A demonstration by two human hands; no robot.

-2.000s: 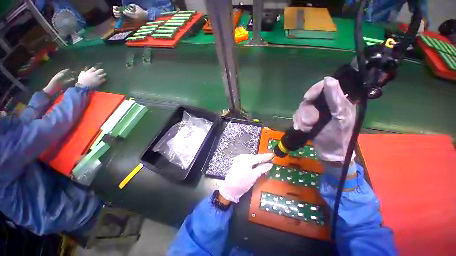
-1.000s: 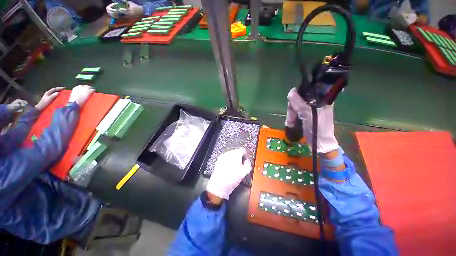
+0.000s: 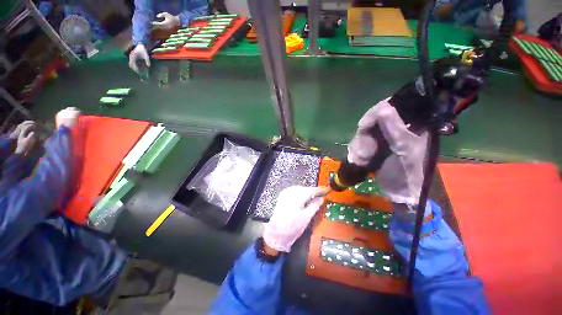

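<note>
My right hand, in a white glove, is closed around a black electric screwdriver. The tool is tilted, with its yellow-ringed tip down near the left end of the top circuit board. My left hand, in a white glove, has its fingertips beside the tip; whether it pinches a screw cannot be told. The orange-brown fixture holds three green boards with silver spots; the middle board and lower board lie flat. My right hand and the tool hide part of the top board.
The screw tray and a black bin with a clear bag lie left of the fixture. A red mat lies right. A metal post stands behind the trays. The tool's cable hangs by my right arm. Coworkers' arms show left and behind.
My left hand has moved from over the screw tray to the tool tip. The screwdriver has gone from upright to tilted, its tip nearer the board's left end. Coworkers' hands have moved.
</note>
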